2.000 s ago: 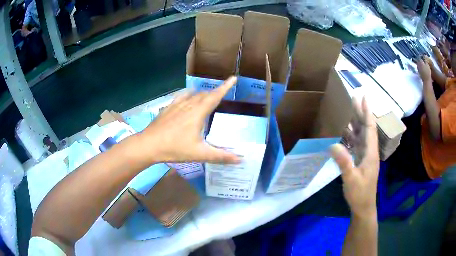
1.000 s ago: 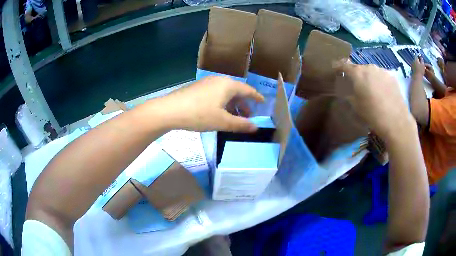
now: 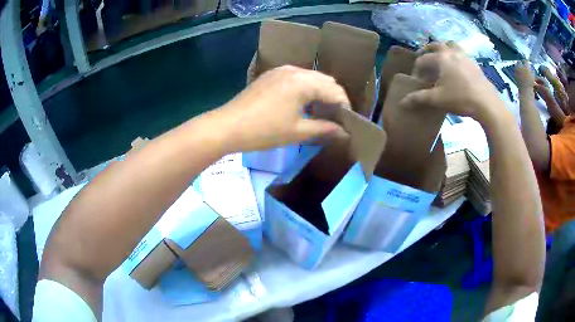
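My left hand (image 3: 293,107) has its thumb and fingers closed at the top flap of an open light blue carton (image 3: 302,236), which stands a little turned on the table. My right hand (image 3: 451,82) pinches the brown top flap of a second open carton (image 3: 388,210) to its right. That carton's front shows a pictured panel. Both mouths face up with brown insides. Two more open cartons (image 3: 350,53) stand behind, partly hidden by my left hand. Flat carton blanks (image 3: 217,251) lie at the left front with brown flaps showing.
The white-covered table (image 3: 290,283) has another stack of flat cartons (image 3: 457,179) at its right. A dark green conveyor belt (image 3: 151,82) runs behind. A pale metal post (image 3: 28,107) stands left. A blue stool (image 3: 410,302) is below. A person in orange (image 3: 561,170) sits at right.
The two front cartons have turned so that blue sides face me. My left hand has moved onto the left carton's flap. My right hand has risen with the right carton's flap.
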